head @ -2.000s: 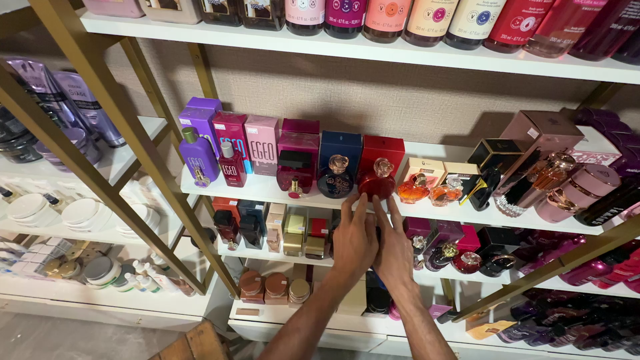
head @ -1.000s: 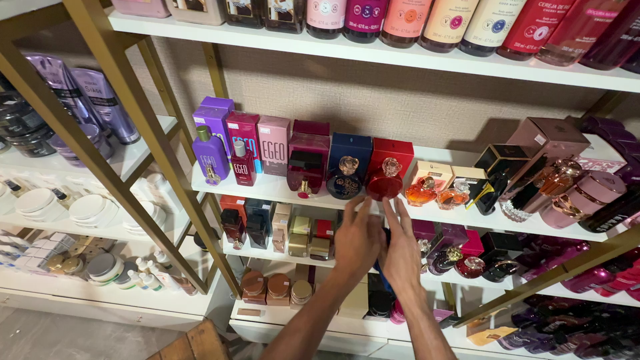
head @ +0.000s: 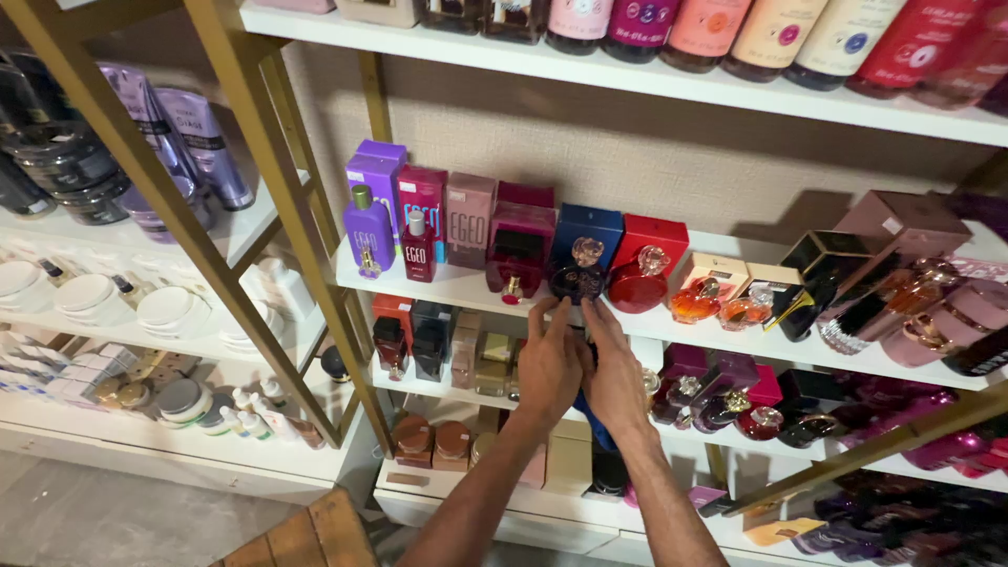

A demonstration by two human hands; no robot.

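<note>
Both hands reach to the front edge of the white middle shelf point(head: 449, 295). The fingertips of my left hand point(head: 551, 354) and my right hand point(head: 608, 354) are at the base of a dark blue round perfume bottle point(head: 577, 279) with a clear faceted stopper. A blue box point(head: 591, 224) stands behind that bottle. Just to the right is a red round perfume bottle point(head: 638, 290) before its red box point(head: 654, 236). On the left stands a magenta perfume box point(head: 524, 220). Whether the fingers touch or grip the blue bottle cannot be told.
Purple point(head: 368, 228) and dark red point(head: 418, 248) bottles stand farther left. Small orange bottles point(head: 695, 301) and larger pink packages point(head: 949, 323) are on the right. The upper shelf point(head: 630, 75) holds a bottle row. Brass-coloured posts point(head: 291, 197) flank the left. A wooden piece point(head: 307, 539) is low down.
Both hands have moved left along the shelf edge, from the red bottle to the dark blue bottle.
</note>
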